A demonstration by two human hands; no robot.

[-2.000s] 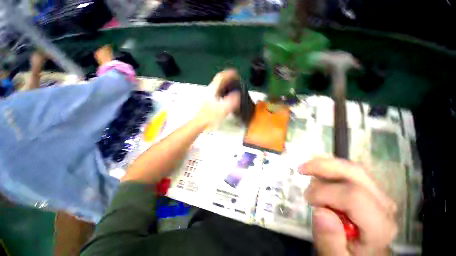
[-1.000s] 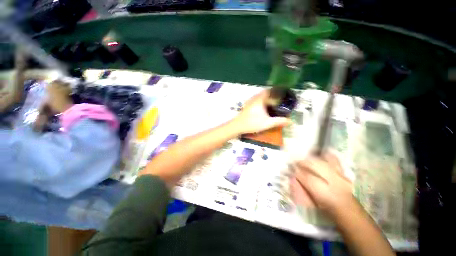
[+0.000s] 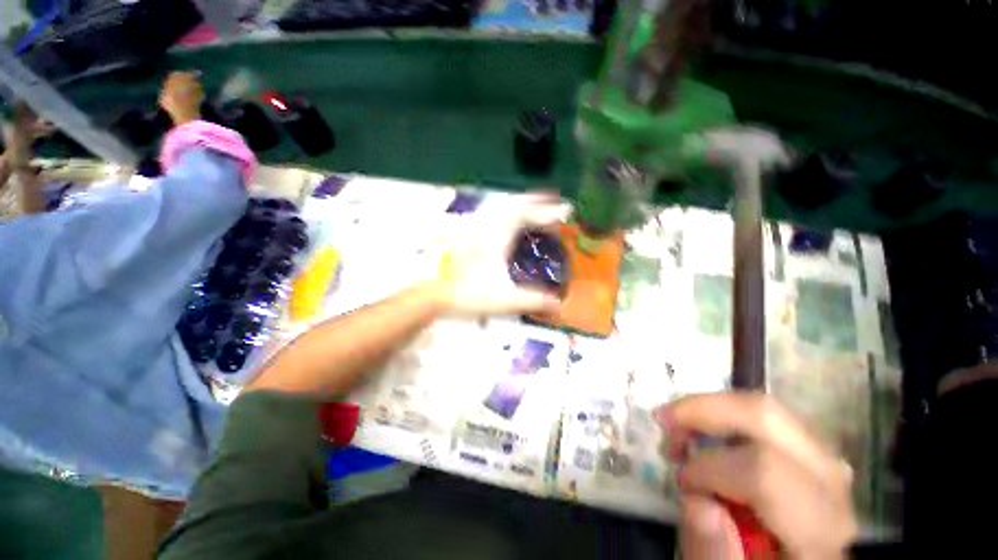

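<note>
My left hand point(image 3: 487, 263) is blurred, its thumb and fingers around a short black lamp housing point(image 3: 538, 260) at the left edge of the orange base pad point(image 3: 592, 287). The green arbor press point(image 3: 646, 137) stands behind the pad, its yellowish ram tip point(image 3: 595, 240) above the pad's back part. My right hand point(image 3: 755, 470) is closed around the lower end of the dark steel press lever point(image 3: 749, 284), where a red knob shows under the fingers.
A green conveyor belt point(image 3: 427, 104) behind the newspaper carries several black units. At left are a neighbour's blue sleeve with a pink cuff point(image 3: 210, 148), a tray of black parts point(image 3: 246, 279) and a yellow piece point(image 3: 315, 284). A glossy dark mass point(image 3: 947, 295) lies at far right.
My left hand and the black housing have moved left from under the ram. My right hand is lower on the lever, at its knob. The neighbour's arm now reaches to the belt.
</note>
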